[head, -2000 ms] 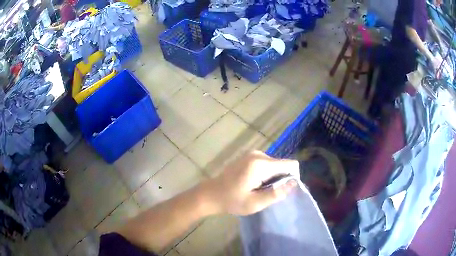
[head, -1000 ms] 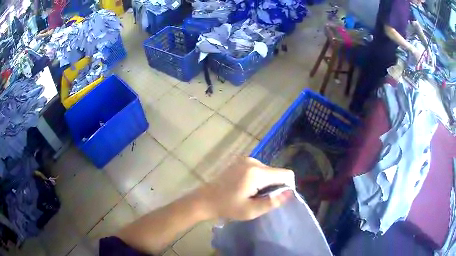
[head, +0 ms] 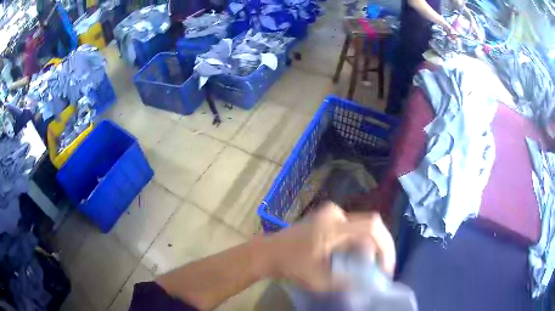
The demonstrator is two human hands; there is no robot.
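My left hand point(head: 328, 246) reaches in from the bottom left, blurred, with a dark sleeve at the forearm. Its fingers are closed on a light grey-blue cloth piece point(head: 377, 294), which hangs below the hand and is cut off by the bottom edge. The hand and cloth are in front of the near end of a blue mesh-sided crate point(head: 286, 185). My right hand cannot be made out in the picture.
Right: dark table cover point(head: 465, 273), maroon cover point(head: 517, 176) and grey-blue pieces point(head: 453, 146). Left: solid blue bin point(head: 118, 191). Behind: filled crates point(head: 243, 91), wooden stool point(head: 365, 27) and a person in dark clothes point(head: 408, 54).
The view has swung right, showing more of the table. My left hand has moved right in the picture, still holding the cloth, which now looks more bunched and blurred.
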